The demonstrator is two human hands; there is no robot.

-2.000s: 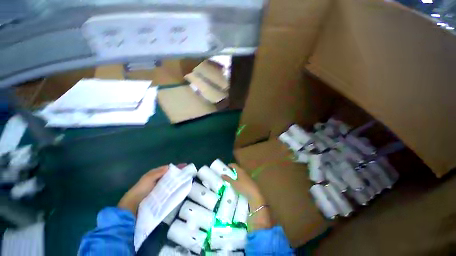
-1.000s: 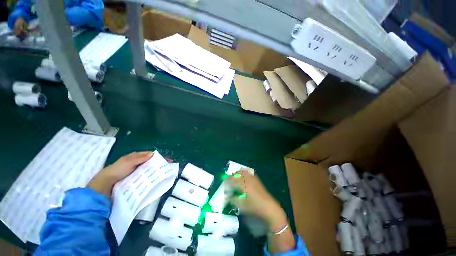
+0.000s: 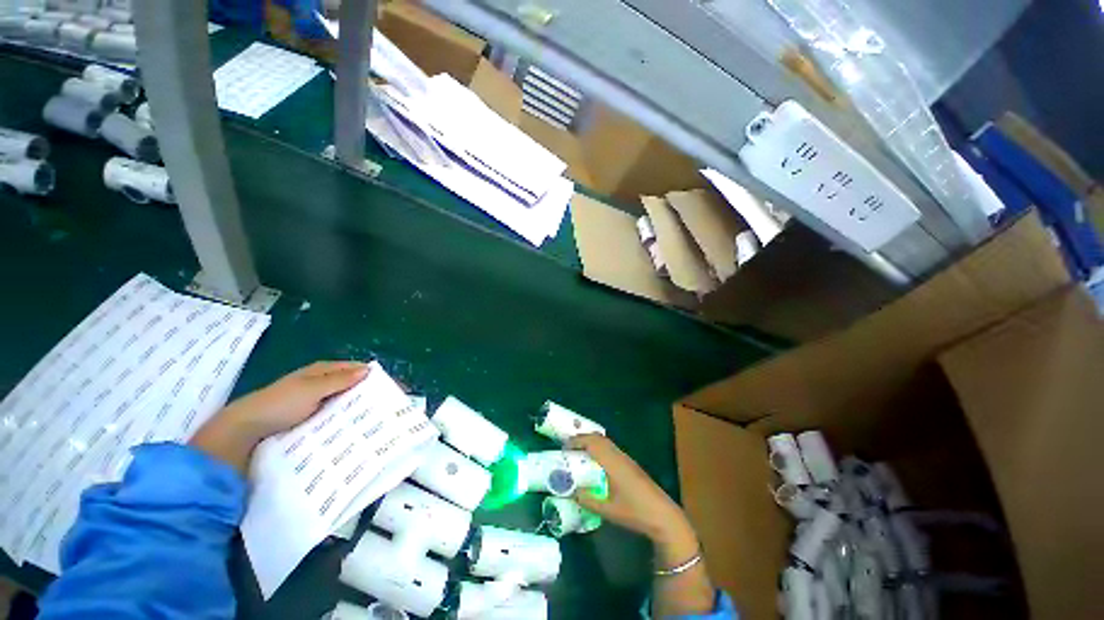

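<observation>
My left hand (image 3: pixel 285 409) holds a bent white label sheet (image 3: pixel 329 466) with rows of small dark print by its upper edge. My right hand (image 3: pixel 624 491) has its fingers on a white cylindrical unit (image 3: pixel 539 474) that lies crosswise on the bench, with a green light spot at its left end. Another white unit (image 3: pixel 569 422) lies just above it, and one more shows just below it. Rows of white units (image 3: pixel 421 518) lie between the hands, partly beside the label sheet. No label can be made out at my right fingertips.
A large open carton (image 3: pixel 726 484) with jumbled units stands at right. Spare label sheets (image 3: pixel 115 388) lie at left. Grey posts (image 3: pixel 194 158), loose papers (image 3: pixel 484 145), a small divided carton (image 3: pixel 630 248) and a power strip (image 3: pixel 829 176) are beyond. More units (image 3: pixel 139 179) lie far left.
The view has shifted slightly. My right hand was blurred over the units; now its fingers are on a crosswise unit. My left hand still holds the label sheet.
</observation>
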